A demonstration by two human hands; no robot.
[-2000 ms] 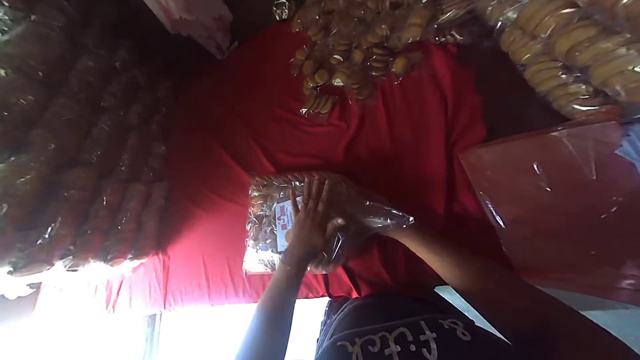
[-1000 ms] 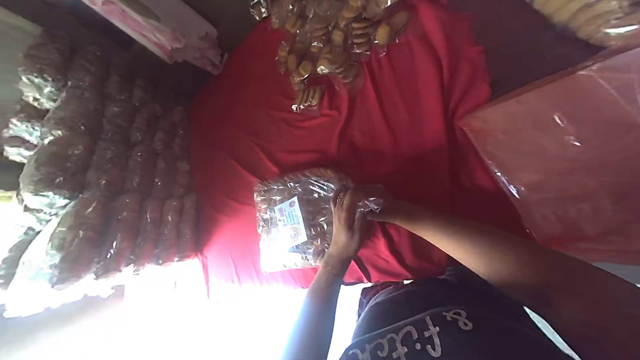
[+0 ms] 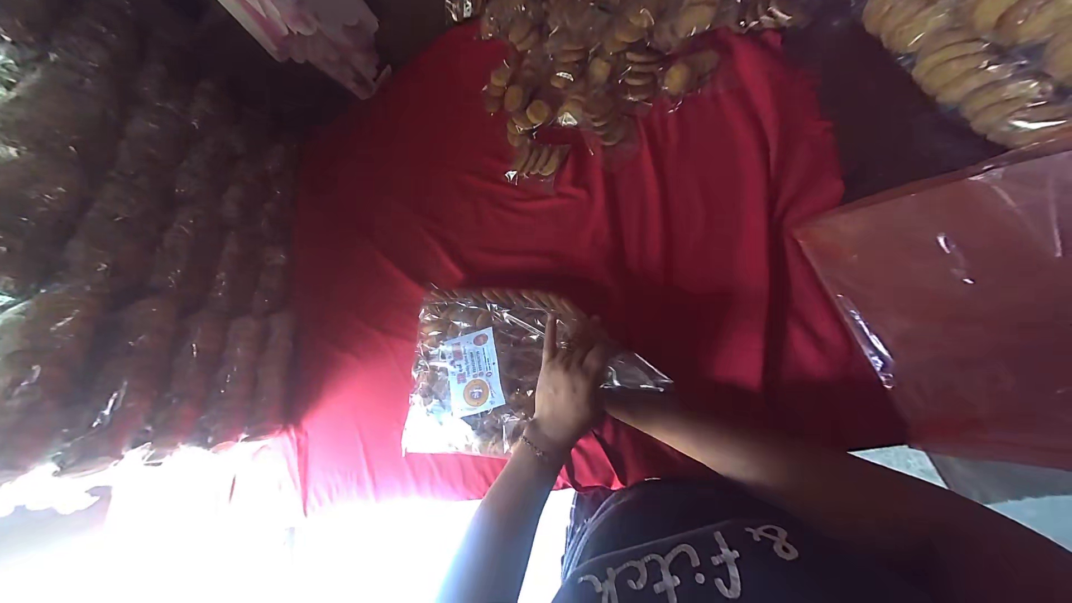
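Observation:
A clear plastic bag of small round cookies [image 3: 519, 335] lies on a red cloth [image 3: 536, 234], in front of my body. On its left part is a white printed label [image 3: 476, 373]. My left hand [image 3: 568, 381] rests on the bag's right part with the fingers pointing away from me, and a thin bracelet is at that wrist. The bag's loose, wrinkled plastic end [image 3: 636, 373] sticks out to the right. My right hand [image 3: 605, 392] is by this end, mostly hidden behind my left hand, so its fingers and its hold cannot be made out.
Small packets of cookies [image 3: 578, 75] are heaped at the cloth's far edge. Filled plastic bags [image 3: 151, 276] stand stacked along the left. Larger bags of cookies [image 3: 971, 63] lie at the far right, above a stack of reddish plastic sheets or bags [image 3: 955, 310]. A pink and white package [image 3: 318, 33] is at the upper left.
My left hand has moved off the label, which it partly covered two seconds ago, to the bag's right part. The view has shifted somewhat.

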